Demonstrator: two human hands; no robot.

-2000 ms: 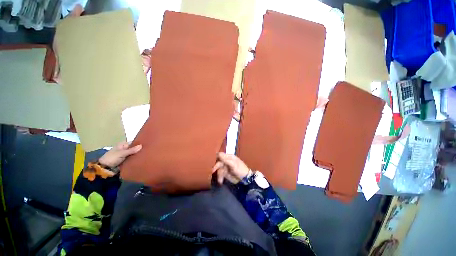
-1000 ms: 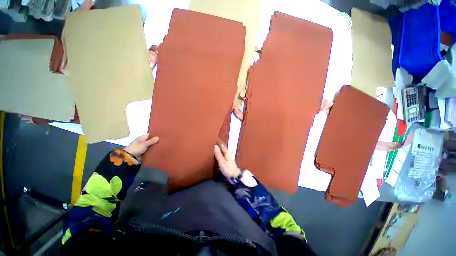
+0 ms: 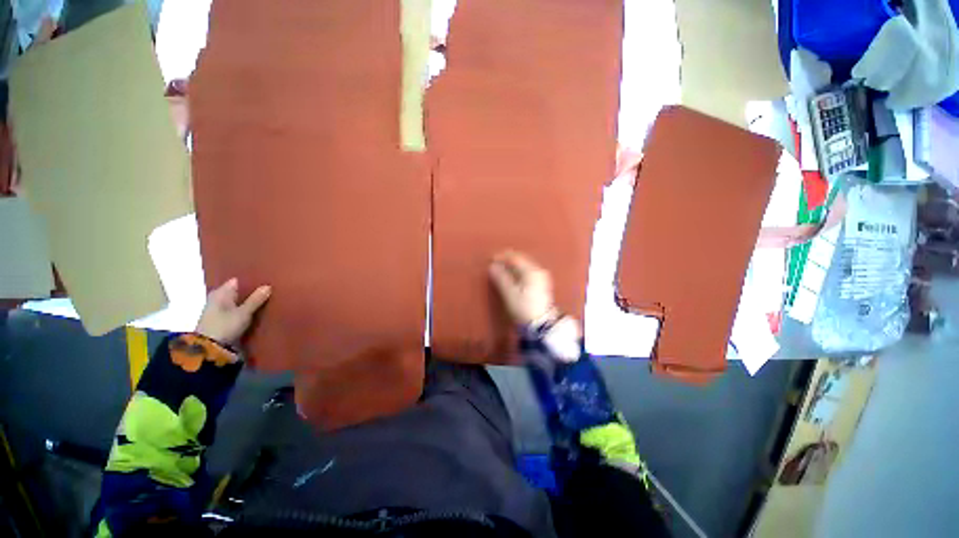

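The left pile of large reddish-brown panels (image 3: 310, 200) lies in front of me, its near end hanging over the table edge against my apron. My left hand (image 3: 233, 312) holds the left near edge of this pile, thumb on top. The right pile of large panels (image 3: 515, 179) lies beside it, with a narrow gap between. My right hand (image 3: 522, 289) is on or just above the near part of the right pile, slightly blurred, fingers bent. Whether it touches or pinches a panel is unclear.
Smaller notched panels (image 3: 694, 231) are piled at right. Tan boards lie at left (image 3: 100, 168) and upper right (image 3: 731, 58). A calculator (image 3: 839, 131), a clear plastic bag (image 3: 868, 273) and a blue bin (image 3: 841, 32) are at far right. White paper (image 3: 181, 263) shows between the piles.
The view has shifted closer over the piles. My right hand has left the left pile's right edge and moved right, over the right pile. My left hand remains at the left pile's edge.
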